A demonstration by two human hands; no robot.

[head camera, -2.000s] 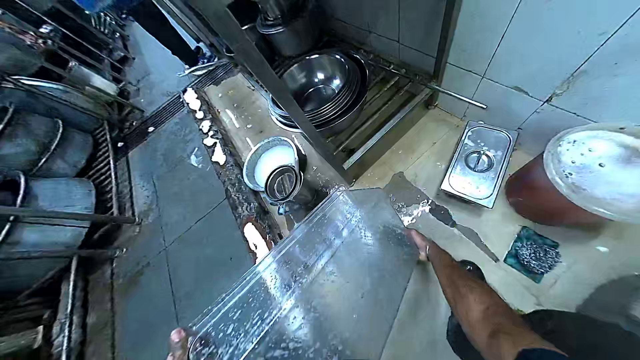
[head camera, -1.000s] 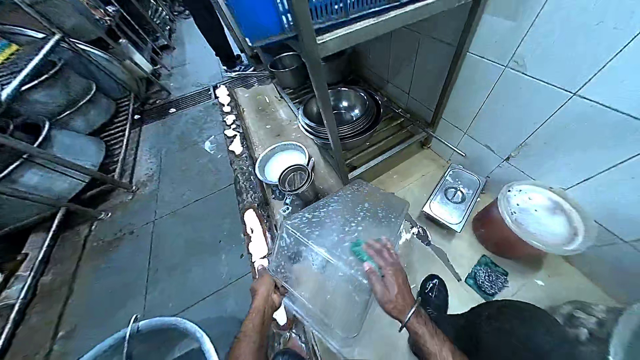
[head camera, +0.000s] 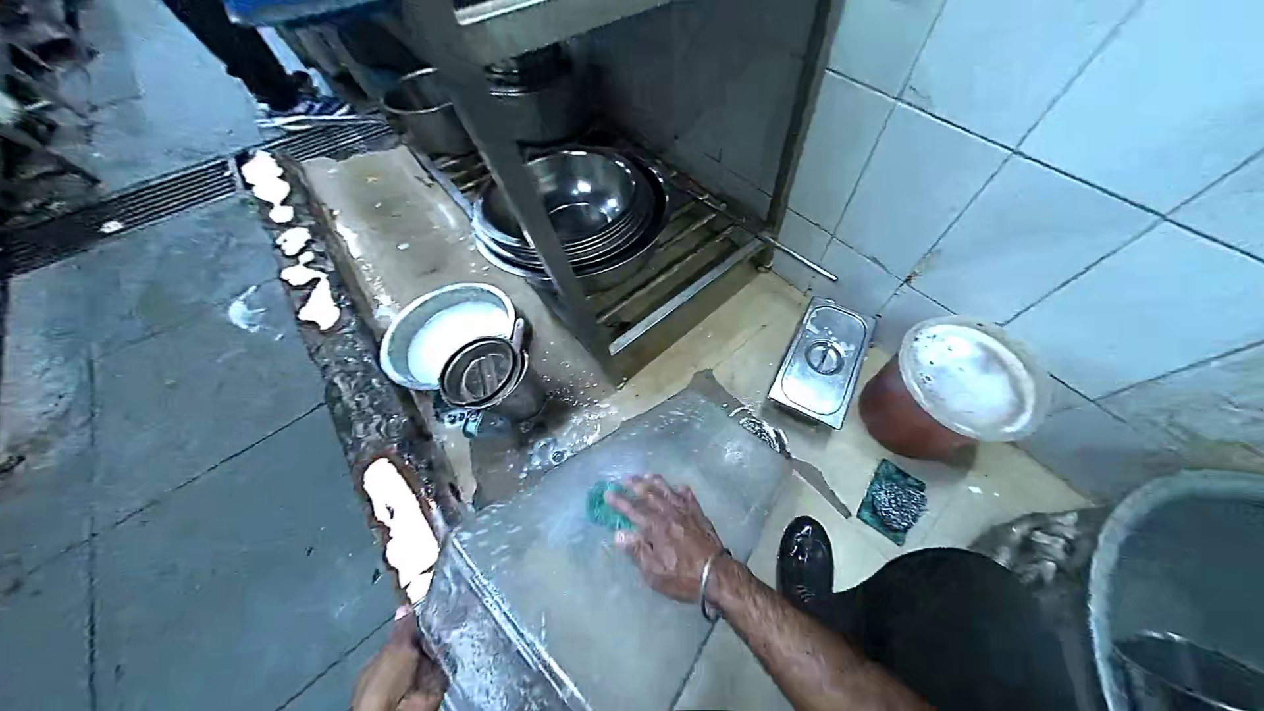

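Observation:
A clear plastic container (head camera: 592, 612), wet and soapy, lies across the low ledge in front of me. On its flat face my right hand (head camera: 671, 533) presses a green scouring pad (head camera: 609, 506) under the fingers. My left hand (head camera: 400, 667) grips the container's near left edge; its fingers are partly hidden. Just beyond the container are a bowl of whitish liquid (head camera: 449, 331) and a metal cup (head camera: 484, 373).
A metal rack (head camera: 553, 267) holds nested steel bowls (head camera: 583, 197). On the right are a lidded steel pan (head camera: 822, 360), a reddish bucket of foam (head camera: 963, 380), a green pad with steel wool (head camera: 894, 501) and a large tub (head camera: 1116, 553). A person's feet (head camera: 296, 99) stand far left.
Two seconds ago both hands held the container's edges, and it was tilted up. My right hand has since come onto its face with the green pad, shifting across it over the last second.

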